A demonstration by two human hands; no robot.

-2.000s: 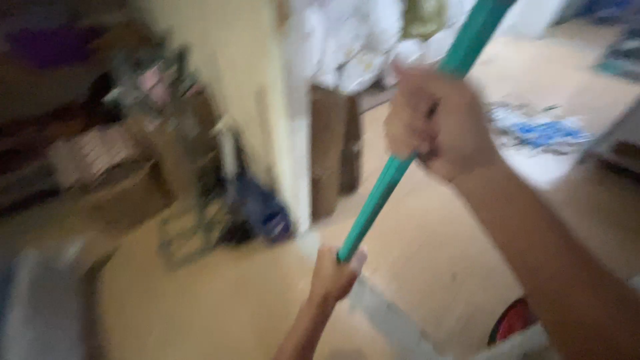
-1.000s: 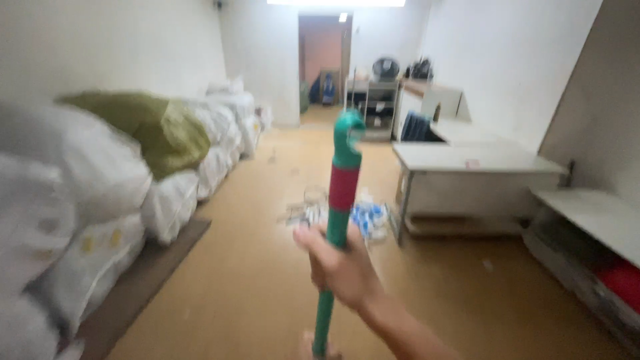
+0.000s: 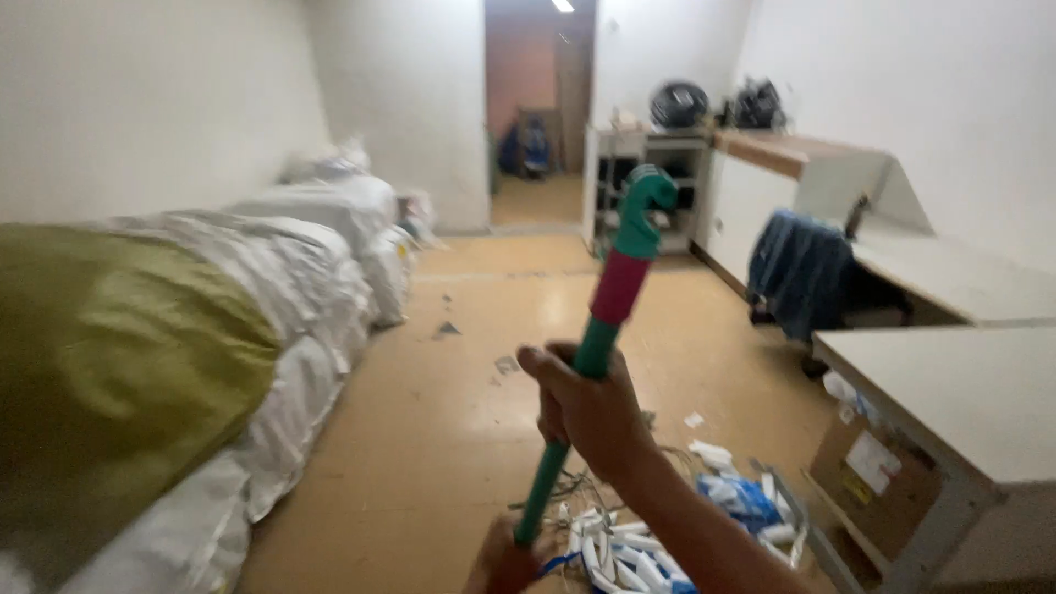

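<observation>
A green pole (image 3: 596, 351) with a hooked top end and a pink-red band below the hook slants up through the middle of the head view. My right hand (image 3: 590, 404) is closed around its shaft below the band, thumb pointing up and left. Lower down, my left hand (image 3: 507, 553) grips the shaft near the bottom edge of the view, blurred. The pole's lower end is hidden. Past the hands, a heap of white and blue scraps (image 3: 627, 553) with some strings lies on the floor, partly behind my right forearm.
White sacks (image 3: 305, 247) and an olive-green sack (image 3: 140, 355) line the left wall. On the right stand a white table (image 3: 957, 388), a cardboard box (image 3: 874, 478) beneath it, and a chair draped in blue cloth (image 3: 796, 264). A doorway (image 3: 536, 190) and a shelf unit (image 3: 648, 144) are at the back.
The view has swung from the wall corner to the length of the room, and the scrap heap now appears nearer. Both hands still hold the pole.
</observation>
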